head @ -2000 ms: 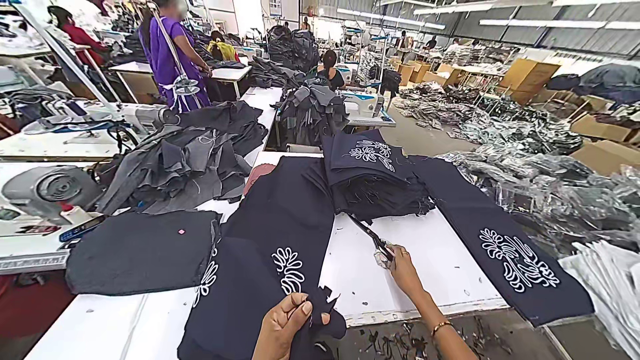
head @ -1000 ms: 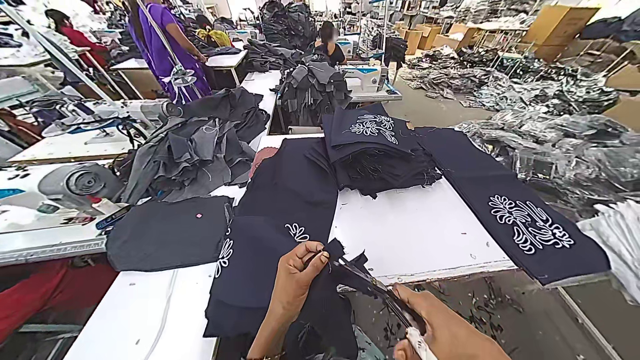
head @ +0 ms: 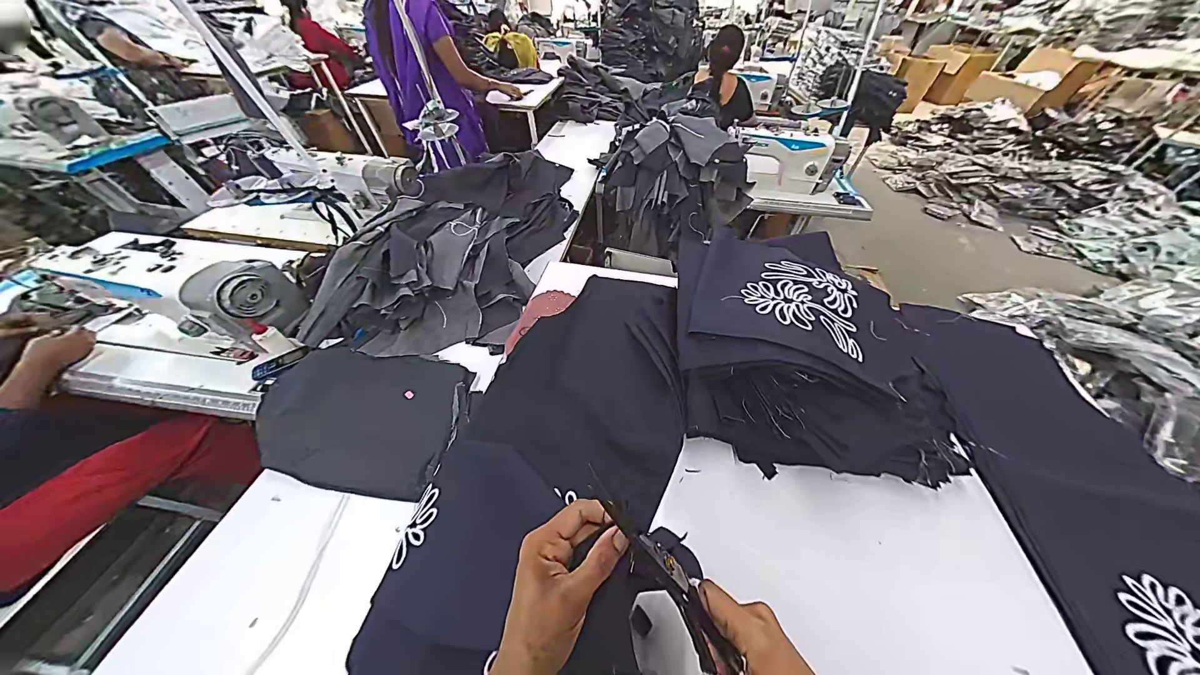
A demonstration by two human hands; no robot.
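My left hand pinches the edge of a navy fabric piece with white embroidery, low in the middle of the view. In my right hand is a pair of scissors, its blades reaching to the cloth beside my left fingertips. Whether the blades are parted is hard to tell. A folded stack of navy embroidered pieces lies beyond my hands, and a long navy panel hangs over the table's right side. At left rests a dark grey piece with a small pink mark.
Grey cloth pieces are heaped behind the white table. A sewing machine stands at left, where a co-worker's hand and red-clad leg show. Wrapped bundles lie at right. Other people work farther back.
Two seconds ago the scissors were away from my left hand; now they are at the cloth beside it. The co-worker's hand at left has come into view.
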